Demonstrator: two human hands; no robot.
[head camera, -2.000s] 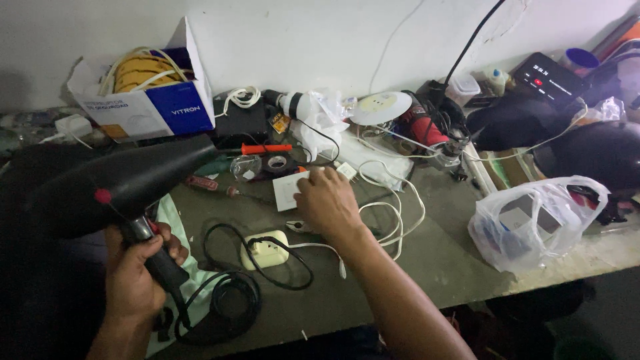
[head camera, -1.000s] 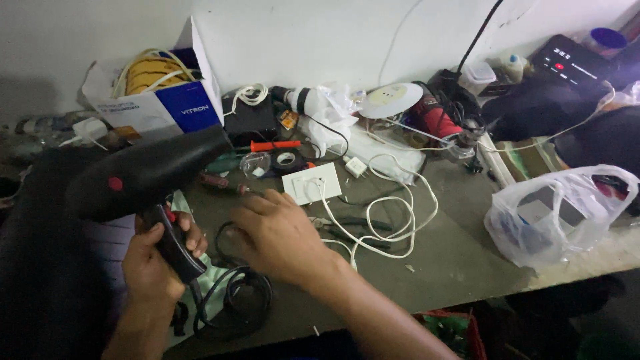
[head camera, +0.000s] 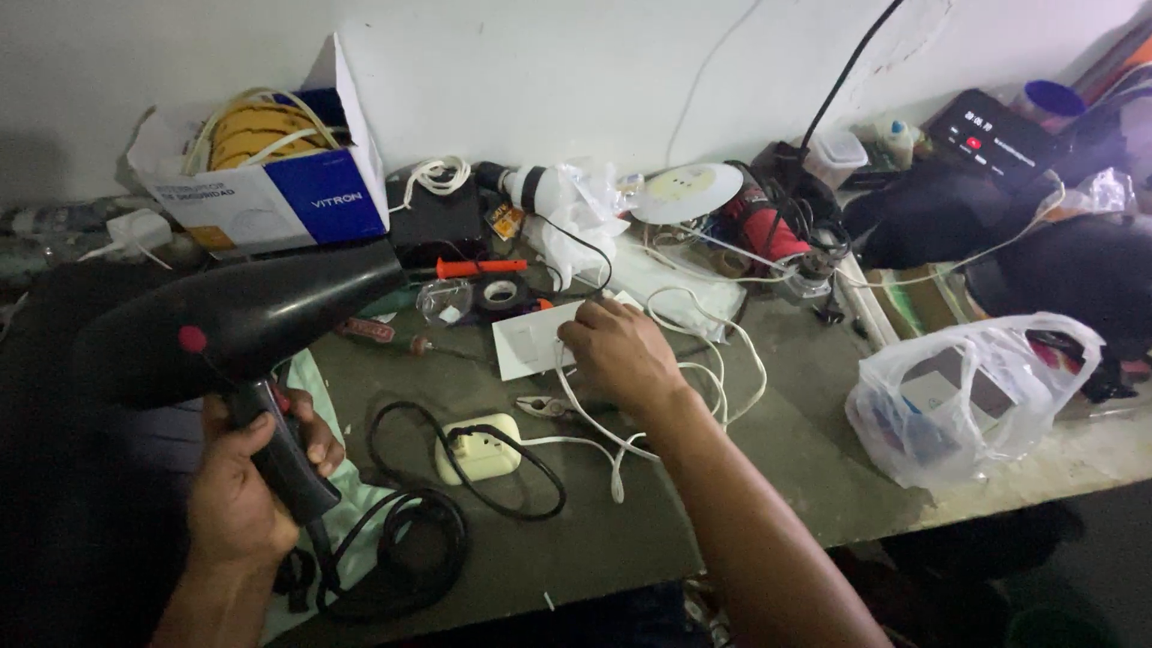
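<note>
My left hand (head camera: 256, 463) grips the handle of a black hair dryer (head camera: 243, 310), its nozzle turned to the upper right. My right hand (head camera: 621, 351) lies over the right part of a white wall plate with a switch (head camera: 526, 342); my fingertips are at the white cord by the plate, and whether they pinch it is hidden. A black plug sits in a cream outlet box (head camera: 479, 450) on the bench, with a black cord (head camera: 423, 549) coiled near it. Pliers (head camera: 544, 407) lie just below the plate, partly behind the white cable (head camera: 760, 360).
Along the wall stand an open Vitron box (head camera: 270, 202) with yellow coiled material, a black case (head camera: 441, 216) and a red power tool (head camera: 769, 225). A screwdriver (head camera: 387, 333) and black tape (head camera: 500, 292) lie behind the plate. A white plastic bag (head camera: 963, 405) sits at right, near the bench edge.
My right hand was left of the plate, near the black cord, one second ago; it is now over the plate's right part. My left hand still holds the hair dryer.
</note>
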